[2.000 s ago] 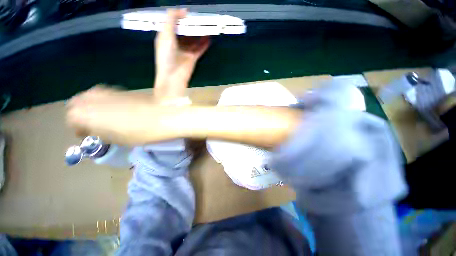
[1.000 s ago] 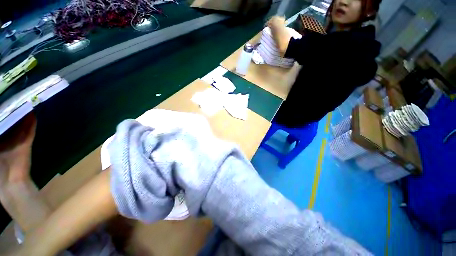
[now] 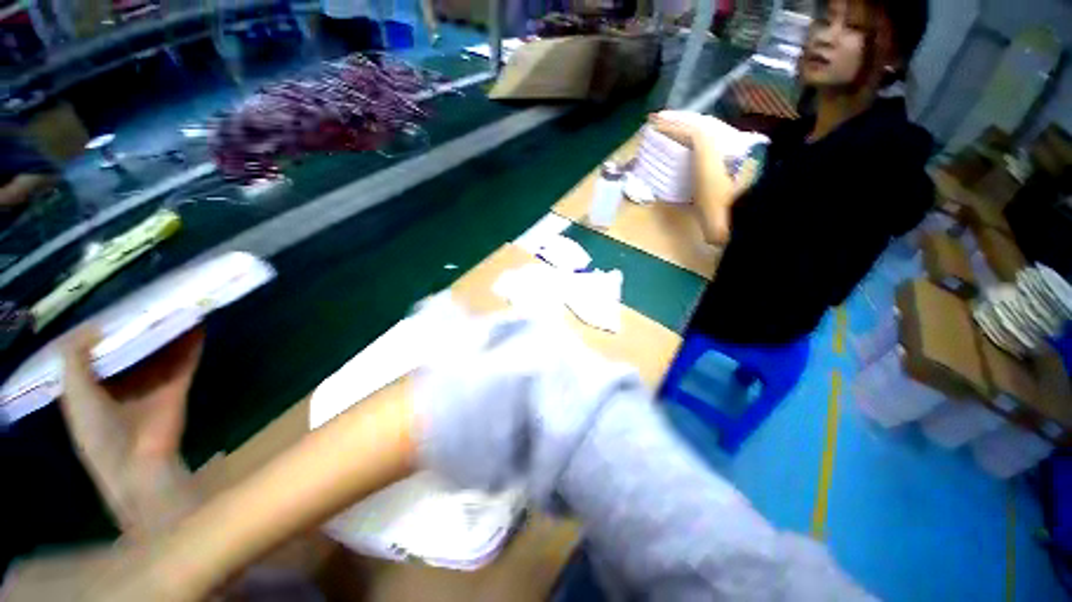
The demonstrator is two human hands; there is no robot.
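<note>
My left hand is at the left and holds a white housing up over the green conveyor. The housing is seen edge-on, with a seam along its side. My right forearm crosses in front from the lower right. My right hand is blurred at the lower left corner and partly out of the picture; its fingers cannot be made out. Another white housing lies on the brown cardboard, partly hidden under my right arm and grey sleeve.
White wipes lie on the cardboard beyond my sleeve. A clear bottle stands by a stack of white housings, held by a person in black. A blue stool, boxes and wire bundles are around.
The view has turned to the right since the first frame, bringing the neighbouring person and the floor into view. My left hand still holds the housing up. The person's hands have shifted on their stack.
</note>
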